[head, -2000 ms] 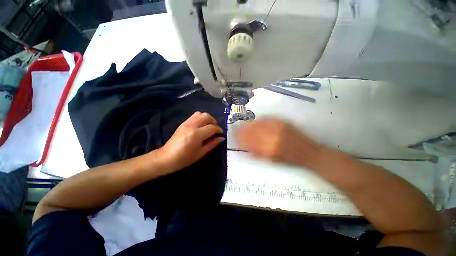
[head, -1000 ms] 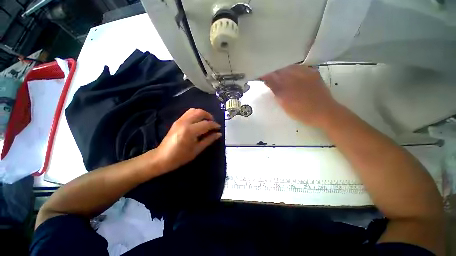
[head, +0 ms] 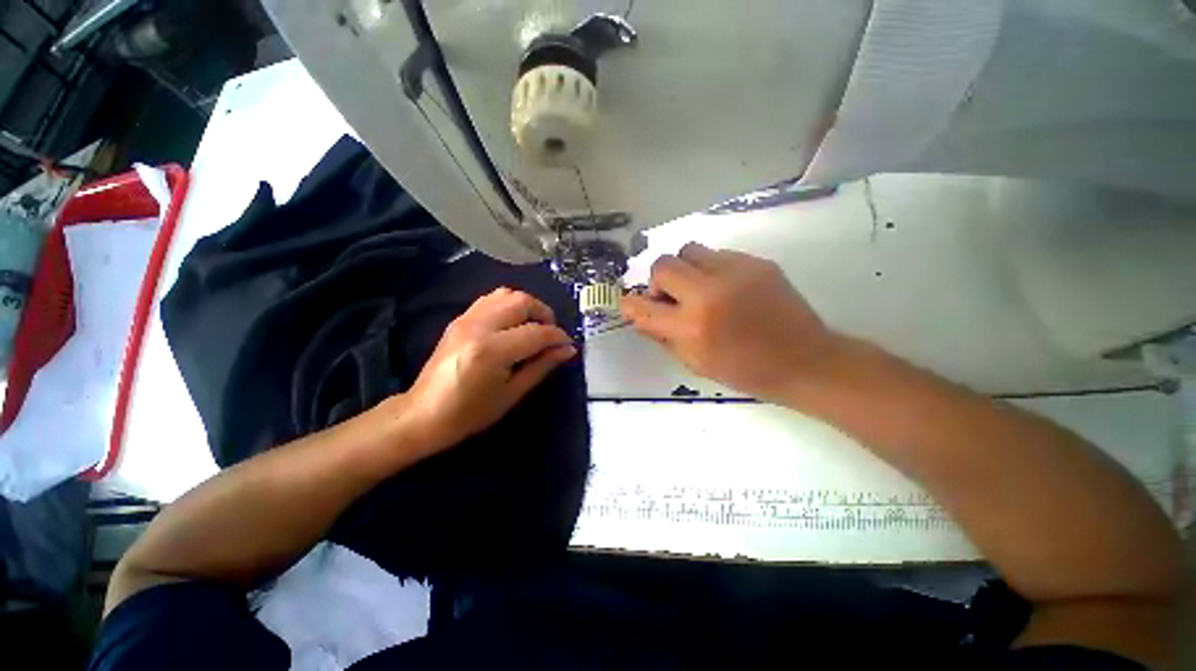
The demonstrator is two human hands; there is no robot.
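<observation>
A black garment piece (head: pixel 394 315) lies bunched on the table left of the needle, its straight right edge running below the presser foot area (head: pixel 584 269). My left hand (head: pixel 488 367) rests on the cloth near that edge, thumb and fingertips pinched together at the cloth. My right hand (head: pixel 715 315) is just right of the foot, fingertips around a slim metal tool beside the cream ridged knob (head: pixel 599 299). The tool's tip points to the cloth edge near my left fingertips. Its exact kind is unclear.
The off-white machine head (head: pixel 735 105) with its cream tension dial (head: pixel 554 112) fills the top. A printed ruler (head: pixel 774 507) runs along the white table's front edge. A red-rimmed tray (head: pixel 142 315) with white lining stands at left. A dark tool lies partly hidden behind the needle area.
My right hand went from the blurred spot beside the foot to the bed behind it, then back beside the foot with the slim tool. My left hand stays on the cloth. The view shifted.
</observation>
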